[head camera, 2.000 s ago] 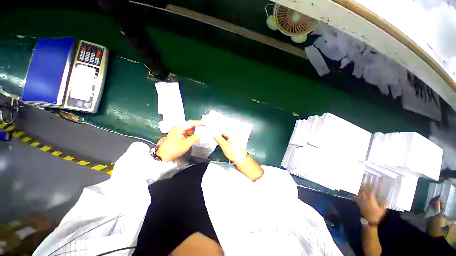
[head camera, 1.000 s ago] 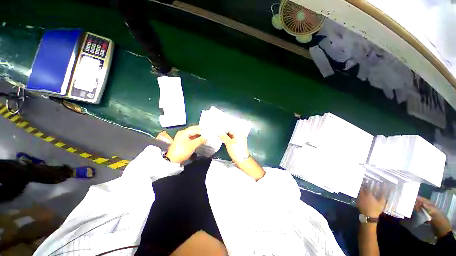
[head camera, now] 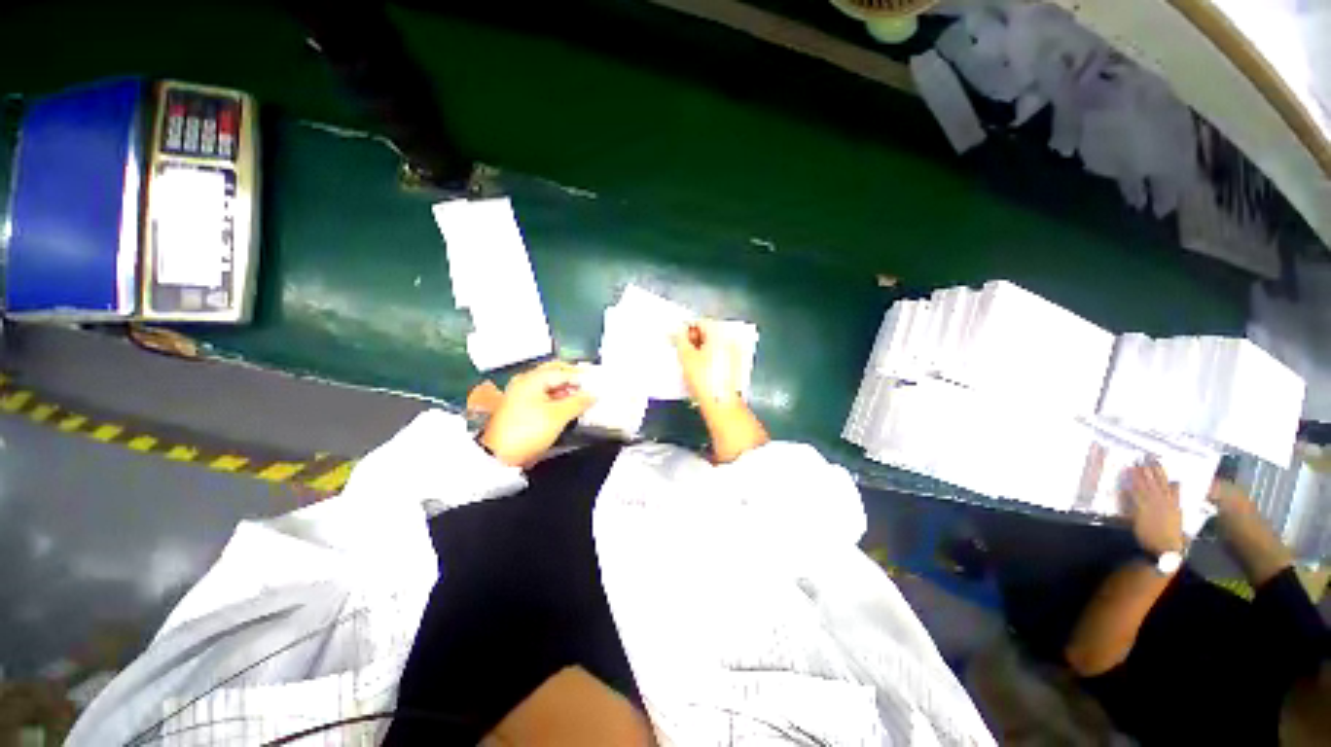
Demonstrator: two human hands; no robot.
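Observation:
White packages [head camera: 639, 339] lie overlapping on the green bench in front of me, washed out by glare. My left hand [head camera: 534, 415] is at their left edge, its thumb and fingertips closed on a small white piece, perhaps a label strip. My right hand [head camera: 711, 368] rests over the packages on the right, fingers bent; whether it holds a label cannot be told. A separate white strip or sheet [head camera: 496, 285] lies flat on the bench to the upper left of my hands.
A blue-topped scale [head camera: 76, 202] stands at left. Stacked white boxes [head camera: 993, 387] stand at right, where another person's hand [head camera: 1155, 511] touches more boxes. A dark post [head camera: 383, 91] rises behind the strip. Crumpled white scraps [head camera: 1080, 110] lie under the upper shelf.
My right hand has moved up and right across the packages, apart from my left hand. The view has shifted, cutting off most of the fan. The other person's hands have moved along the boxes.

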